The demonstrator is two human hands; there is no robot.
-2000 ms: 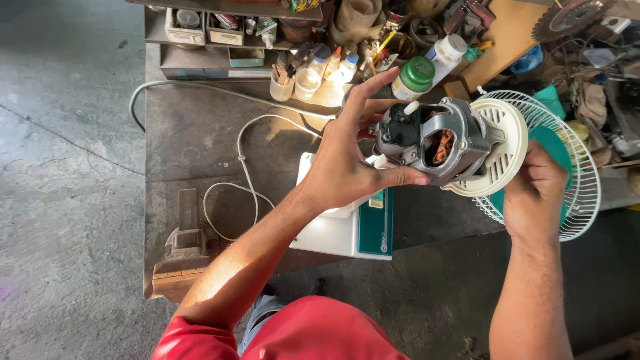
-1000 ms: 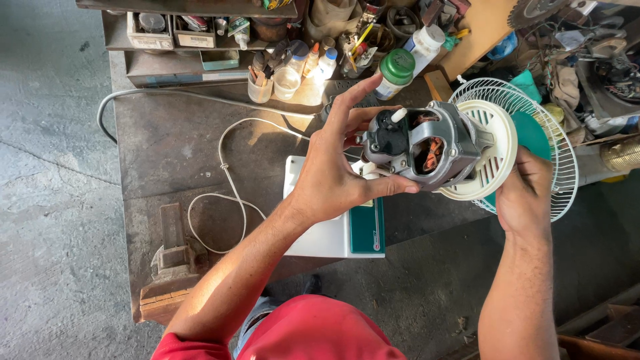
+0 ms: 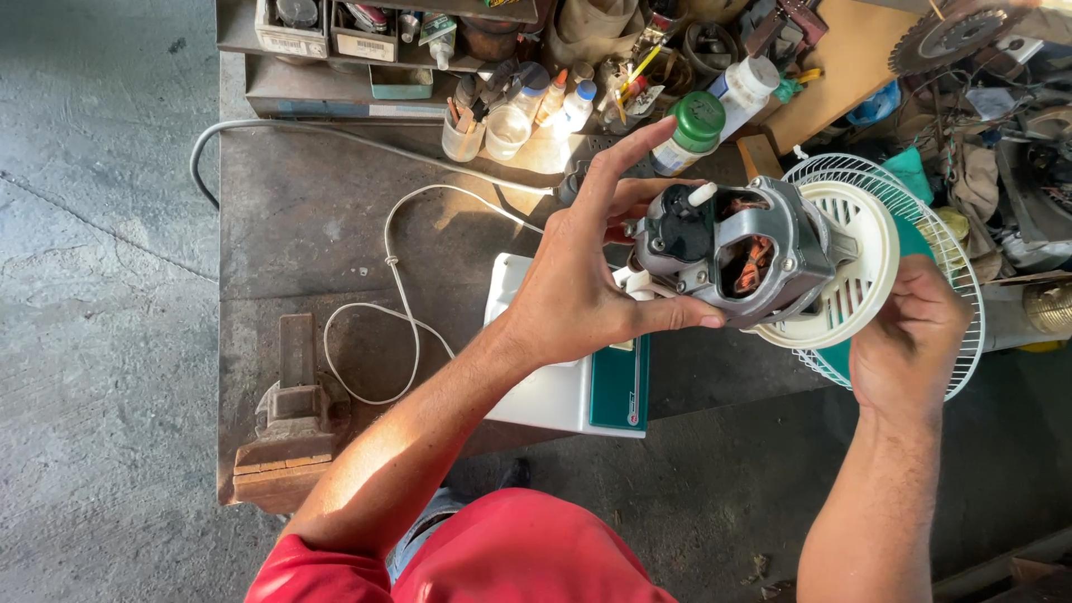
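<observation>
My left hand (image 3: 599, 276) grips the grey metal fan motor (image 3: 762, 251), thumb below and fingers behind it, index finger raised. Copper windings show through an opening in its housing, and a black gearbox with a white knob sits at its left end. A round slotted cream plastic plate (image 3: 846, 268) is joined to the motor's right side. Behind that plate is my right hand (image 3: 909, 327), its fingers curled and partly hidden, so what they hold cannot be told. The white wire fan guard (image 3: 967, 335) with green blades surrounds this hand. Below the motor, the white and green fan base (image 3: 544, 402) rests on the bench.
A bench vise (image 3: 293, 410) is at the bench's left front corner. A white cord (image 3: 402, 293) loops over the bench top (image 3: 285, 218). Along the back stand a green-capped bottle (image 3: 697, 126), small bottles and cups of tools. Clutter and a circular saw blade (image 3: 955, 38) lie at the right.
</observation>
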